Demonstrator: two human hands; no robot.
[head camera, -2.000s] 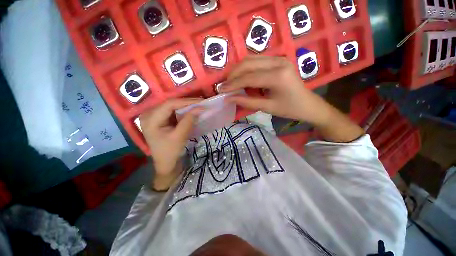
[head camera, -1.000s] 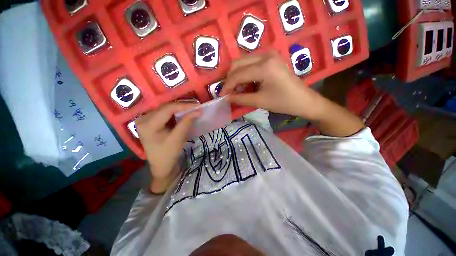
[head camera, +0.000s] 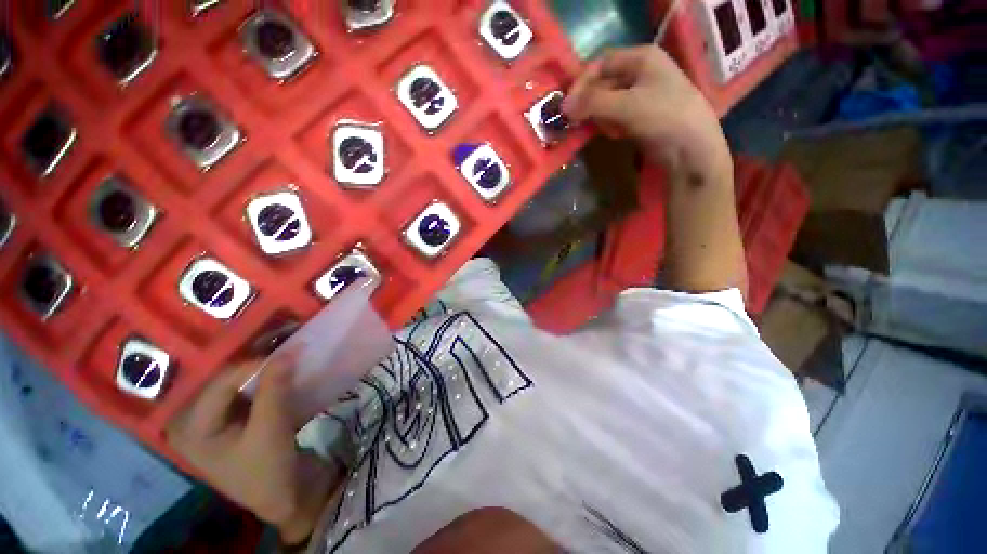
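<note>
The red parts tray (head camera: 308, 189) fills the upper left, tilted, its near edge by my shirt. Small square parts sit one per pocket. Several in the near rows, such as this square part (head camera: 280, 222), show a white surround around a dark centre; those farther left look darker. One part has a blue spot at its edge. My left hand (head camera: 254, 427) holds the translucent white sticker sheet (head camera: 330, 346) over the tray's near edge. My right hand (head camera: 633, 103) is at the tray's right corner, fingertips touching a square part (head camera: 550, 115). Whether an adhesive piece is at the fingertips cannot be told.
Stacked red holders with white panels (head camera: 747, 33) stand at the upper right. Red trays (head camera: 763, 222), cardboard (head camera: 855, 227) and pale boxes (head camera: 931, 271) lie on the right. A clear plastic bag (head camera: 70, 444) with blue writing lies at the lower left.
The view has swung right, so the tray appears farther left and more tilted. My right hand has left the sheet and moved to the tray's right corner. My left hand still holds the sheet.
</note>
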